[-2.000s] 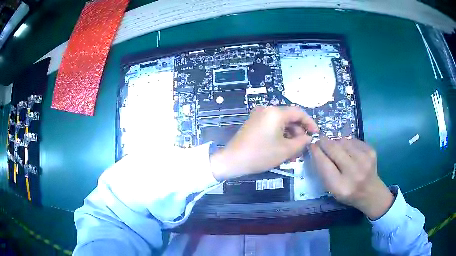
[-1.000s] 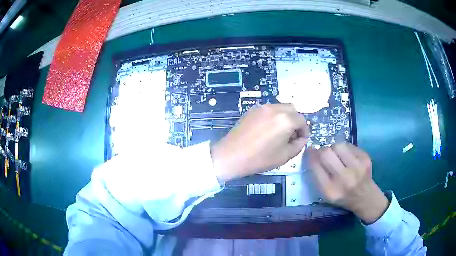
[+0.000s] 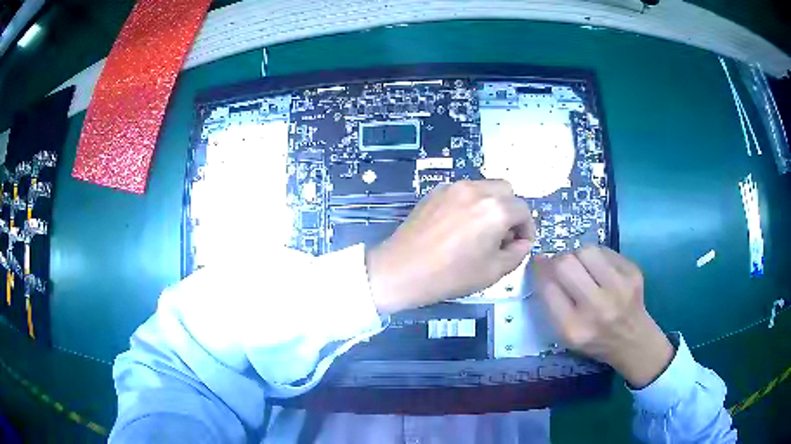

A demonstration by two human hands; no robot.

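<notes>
The laptop top case (image 3: 399, 375) lies inside up on the green bench mat, with the black motherboard (image 3: 447, 130) in it. My left hand (image 3: 455, 243) reaches across the middle of the case, fingertips curled down at the board's lower right edge. My right hand (image 3: 594, 303) is beside it at the lower right of the case, fingers bent and fingertips close to the left ones. Both hands are bare. The fingertips hide the spot they work on, and I cannot tell what they hold. The touchpad area (image 3: 408, 339) shows below my left wrist.
A red bubble wrap bag (image 3: 139, 104) lies at the upper left. Small cable assemblies (image 3: 30, 227) lie on a black mat at the far left. White flat ribbon cables (image 3: 752, 230) and a small white piece (image 3: 706, 258) lie at right. A pale rail (image 3: 416, 28) crosses the top.
Since two seconds ago my fingertips have moved from just above the board, where they pinched a small light piece, down to its lower edge. The view has shifted slightly. Little differs from one second ago.
</notes>
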